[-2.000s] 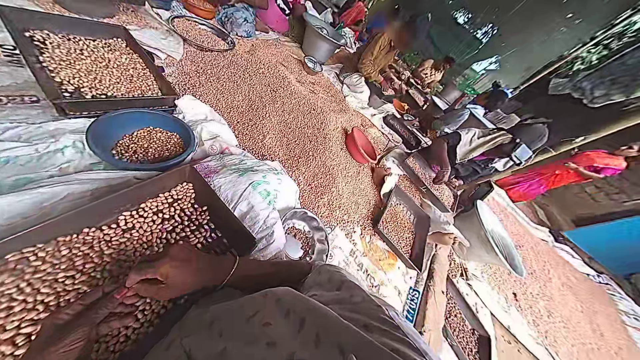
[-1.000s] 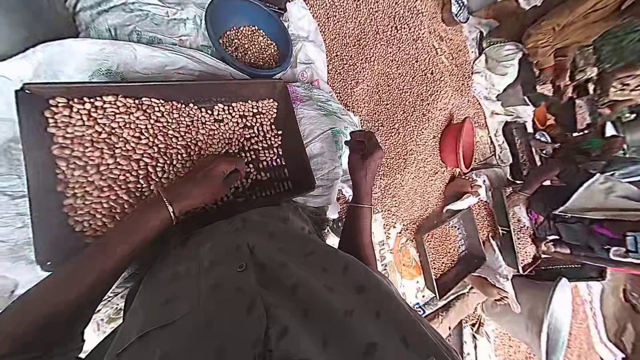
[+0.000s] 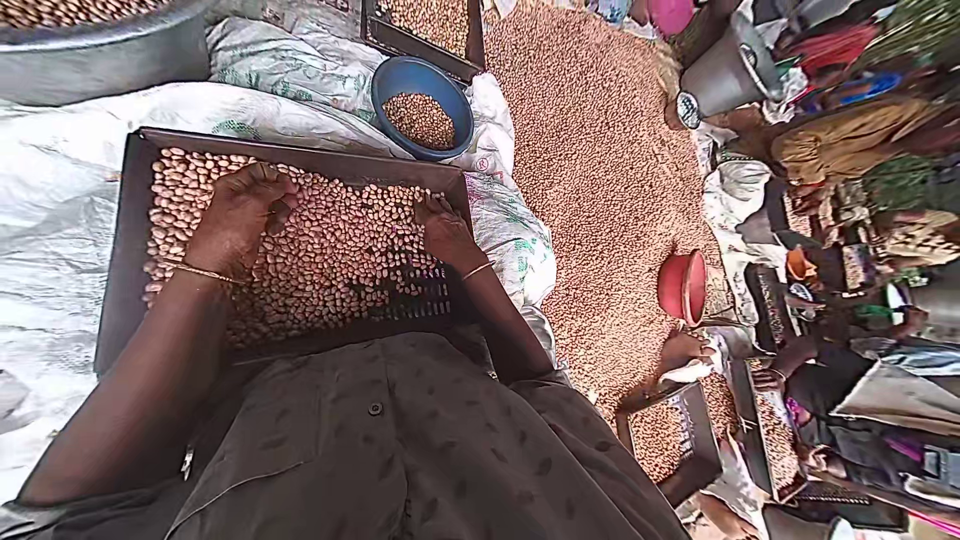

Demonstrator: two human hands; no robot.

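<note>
A dark slotted tray (image 3: 300,152) lies in front of my body, with shelled peanuts (image 3: 337,232) spread over most of its base. Over the peanuts in the tray's left part is my left hand (image 3: 244,217), fingers bent and fingertips drawn together; whether a nut is between them cannot be told. Near the tray's right wall, my right hand (image 3: 448,234) touches the edge of the peanut layer with curled fingers, and its grasp is partly hidden. Bare slots show at the tray's lower right. Each wrist wears a thin bangle.
White woven sacks (image 3: 67,180) lie under and around the tray. Beyond it stand a blue bowl (image 3: 424,150) of nuts, a large metal basin (image 3: 112,67) and another tray (image 3: 424,49). A wide nut heap (image 3: 600,165) and a red bowl (image 3: 682,287) lie to the right, near people with trays.
My right hand has come from outside the tray to the peanuts at its right end. My left hand has moved from the tray's right part to its left part. The view has shifted strongly.
</note>
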